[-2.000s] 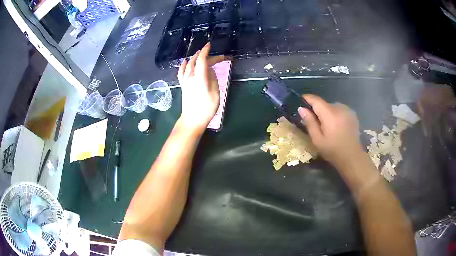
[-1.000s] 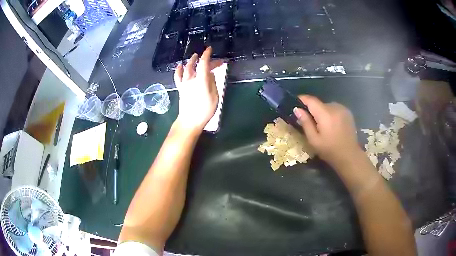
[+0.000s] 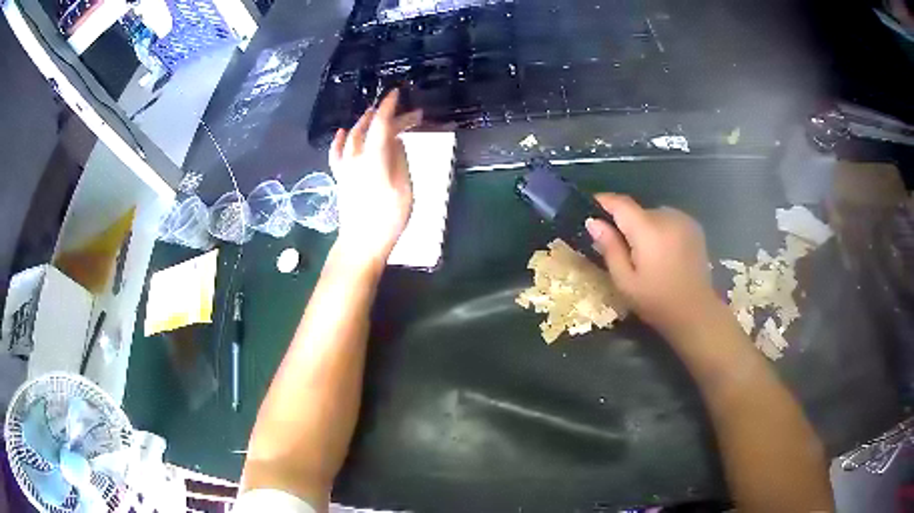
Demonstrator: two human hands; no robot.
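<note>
A smartphone (image 3: 429,200) with a bright white screen lies on the dark green mat. My left hand (image 3: 373,190) is over its left part, fingers apart and raised, holding nothing visible. My right hand (image 3: 656,255) holds a small black unit (image 3: 549,192) by its lower right end; the other end points up and left. A heap of beige scraps (image 3: 566,291) lies just below the unit, partly beside my right hand.
Clear plastic cups (image 3: 269,207), a white disc (image 3: 289,261), a pen (image 3: 237,351) and a yellow note (image 3: 181,294) are at left. A black tray (image 3: 481,70) lies beyond. A looser scrap pile (image 3: 767,291) is at right. A fan (image 3: 68,441) stands lower left.
My left hand has moved left, uncovering more of the phone, whose screen has turned from pink to white. My right hand and the black unit have shifted only slightly left.
</note>
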